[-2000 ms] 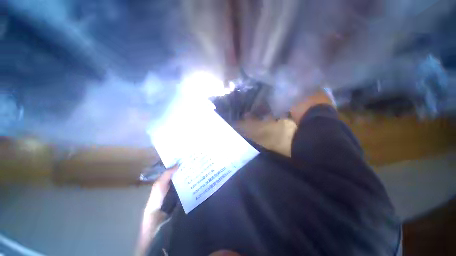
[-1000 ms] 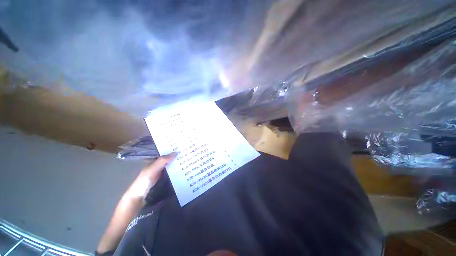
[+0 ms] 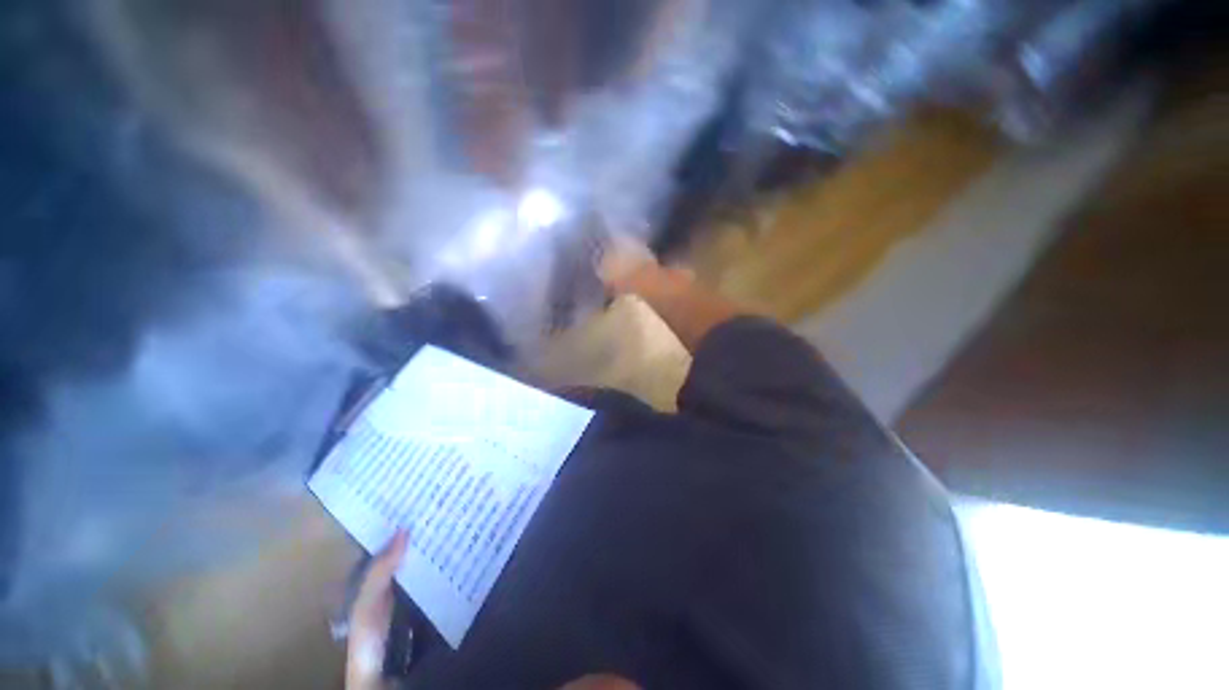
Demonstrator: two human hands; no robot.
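Observation:
The pick list (image 3: 452, 472), a white sheet with rows of text, lies tilted in front of my dark top. My left hand (image 3: 375, 600) holds it at its lower left edge, thumb on the paper; a dark edge shows beside the sheet, perhaps the clipboard. My right hand (image 3: 627, 263) is stretched forward at the bagged garments (image 3: 492, 95), brown and grey lengths under shiny film. It is blurred, and I cannot tell whether its fingers grip the film.
More bagged garments (image 3: 81, 270), dark and bluish, fill the left side. Shiny film (image 3: 836, 81) hangs at the upper right. A wood-look floor strip (image 3: 849, 216) and a pale strip run diagonally at right. A bright white area (image 3: 1105, 593) is at the lower right.
The view has turned, and the garments and floor strips lie at a new angle. The pick list sits lower and further left. My right hand, hidden a second ago, now shows at the garments.

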